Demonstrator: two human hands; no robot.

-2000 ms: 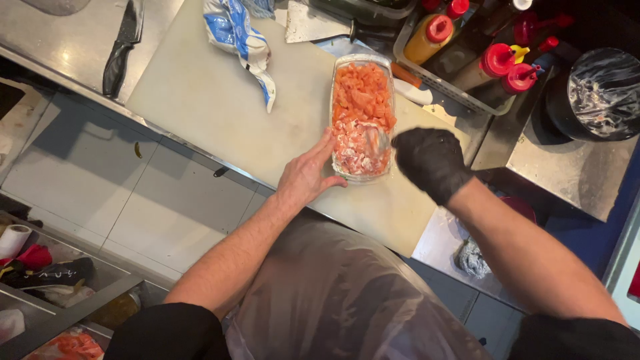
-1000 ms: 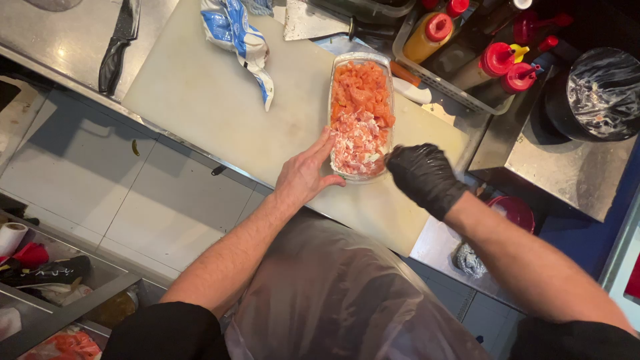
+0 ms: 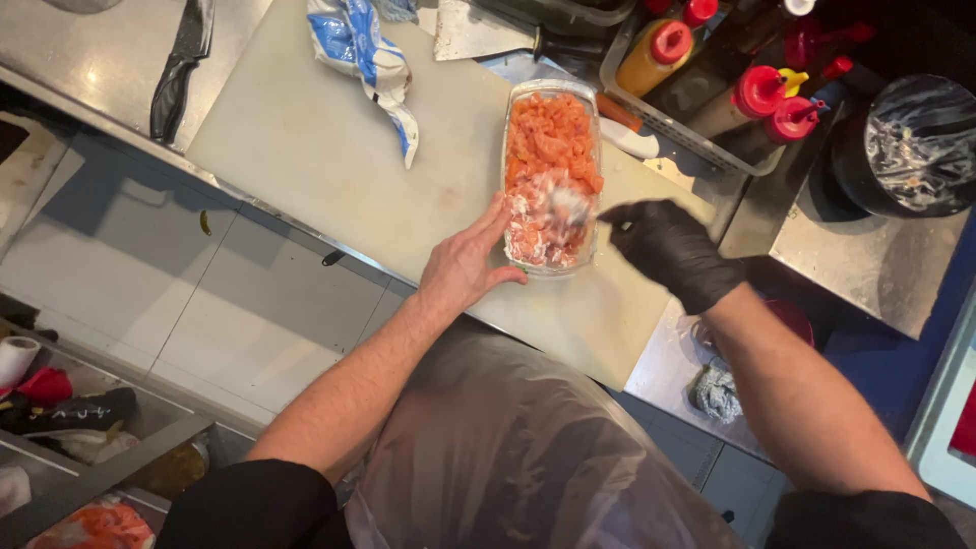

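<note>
A clear rectangular container [image 3: 555, 272] of chopped orange fish, which looks like salmon [image 3: 553, 137], stands on a pale cutting board [image 3: 457, 122]. White creamy sauce coats the fish in the near half. My bare left hand [image 3: 465, 255] steadies the container's left wall and near corner, fingers along the side and thumb at the near end. In a black glove, my right hand [image 3: 667, 248] is at the right wall, its fingers closed on a blurred utensil, seemingly a spoon [image 3: 572, 206], whose head is in the coated fish. The handle is mostly hidden by the glove.
A black-handled knife [image 3: 174, 91] lies left of the board. Beyond the container are a blue-and-white bag [image 3: 362, 49], a wide metal scraper [image 3: 476, 32], a white-handled tool [image 3: 629, 139] and a basket [image 3: 686, 137] of squeeze bottles. A black bowl [image 3: 911, 149] with white residue stands at right.
My right hand has shifted slightly about the container's right side, and the white sauce is spread differently over the near fish. My left hand stays on the container.
</note>
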